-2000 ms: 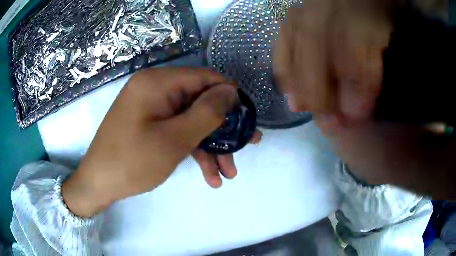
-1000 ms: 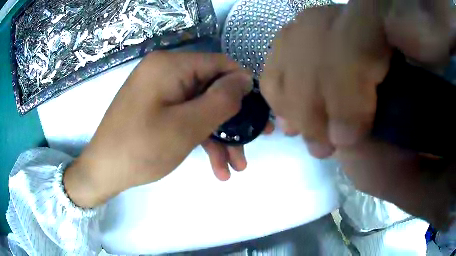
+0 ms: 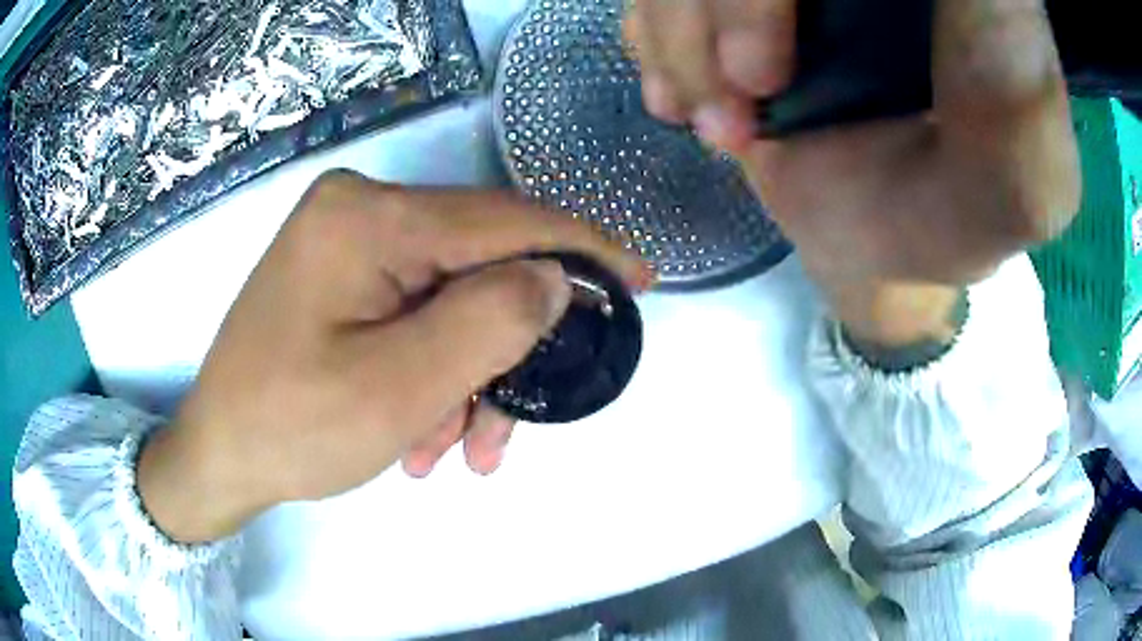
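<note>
My left hand [image 3: 363, 338] holds a round, glossy black part [image 3: 579, 354] between thumb and fingers over the white mat [image 3: 551, 526]. A small silvery piece shows on the part's face beside my thumb. My right hand [image 3: 864, 163] is closed around a thick black handheld tool [image 3: 858, 56] above the perforated round plate [image 3: 626, 175]. The tool's tip is not visible. The plate's upper right side is hidden behind my right hand.
A dark rectangular tray [image 3: 251, 148] heaped with silvery slivers lies at the upper left. A green box [image 3: 1080, 257] stands at the right. Dark blue and grey items [image 3: 1112, 526] show at the lower right edge.
My right hand has moved up and away from the black part with the tool. My left hand has shifted slightly left and down, and more of the part's face shows.
</note>
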